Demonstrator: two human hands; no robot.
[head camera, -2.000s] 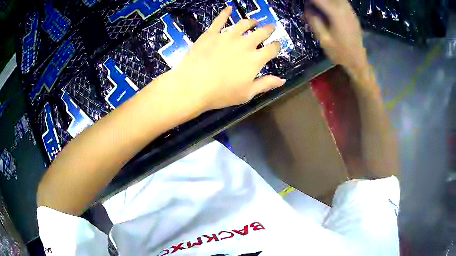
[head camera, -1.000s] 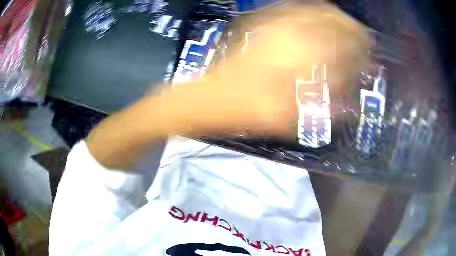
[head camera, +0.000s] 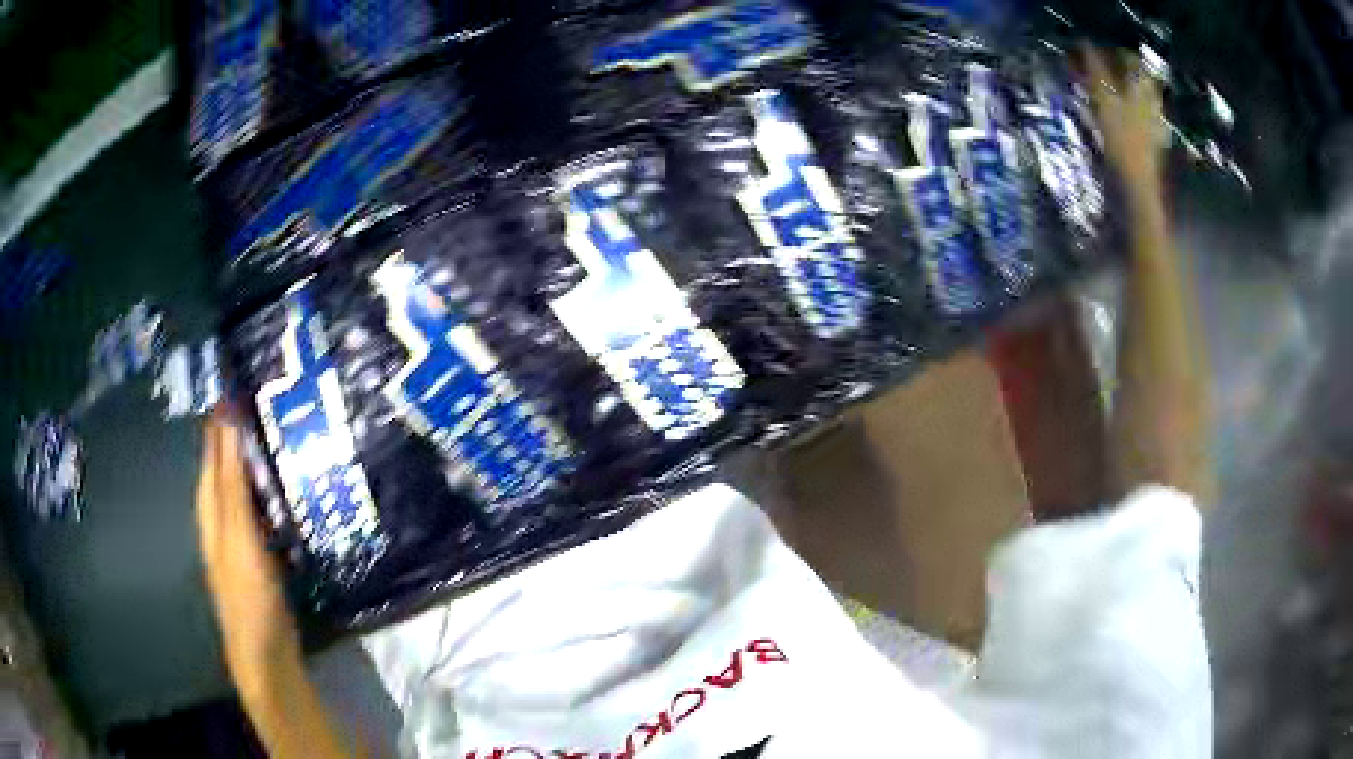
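Observation:
The black pocket sheet spans the view in front of me, with blue circuit boards in its pockets. A near row holds several upright boards, among them a bright one; farther boards, such as one at the top, lie sideways. My left hand is at the sheet's left edge, its fingertips partly hidden against the rim. My right hand is blurred at the far right end, its fingers around the sheet's edge.
Loose blue boards lie on the dark green bench mat at the left. A brown carton is below the sheet's near edge, with a red item beside it. Grey floor shows at the right.
My left hand has moved from over the boards to the sheet's left edge. My right hand is now at the right end. The head view has swung and shows the whole near row.

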